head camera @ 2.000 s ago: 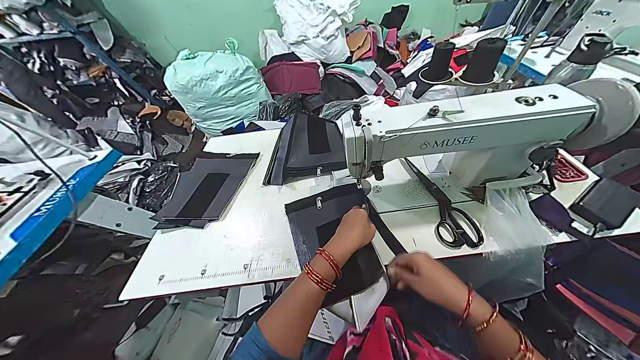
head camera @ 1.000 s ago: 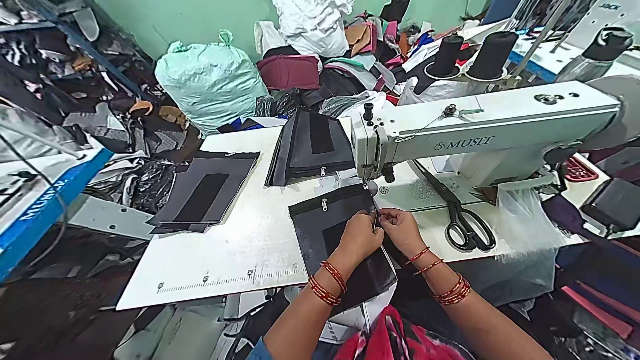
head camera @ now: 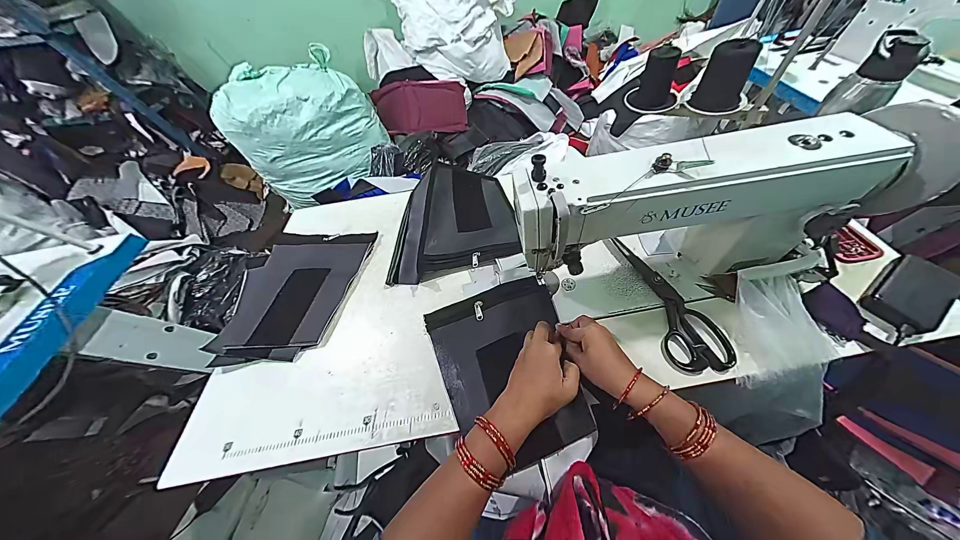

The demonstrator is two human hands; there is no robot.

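A black fabric panel [head camera: 465, 360] with a zipper and a darker patch lies under the needle end of a white Musee sewing machine [head camera: 720, 195]. My left hand [head camera: 541, 375] rests on the panel and pinches its right edge. Close beside it, my right hand [head camera: 596, 352] pinches the same edge, where a dark strip runs; the fingertips of both hands nearly meet and hide what is between them. The zipper pull [head camera: 478, 310] shows near the panel's top. Black-handled scissors [head camera: 686, 330] lie right of my right hand, on the machine bed.
A stack of similar panels [head camera: 457, 217] sits behind the work, and another stack [head camera: 296, 300] lies on the left of the white table [head camera: 337, 412]. Black thread cones [head camera: 724, 75] stand behind the machine. A mint-green sack [head camera: 300, 127] and fabric scraps are piled at the wall.
Two seconds ago my right hand was lower and apart from my left; it has moved up to the panel's right edge, beside my left hand. The panel stays near the needle.
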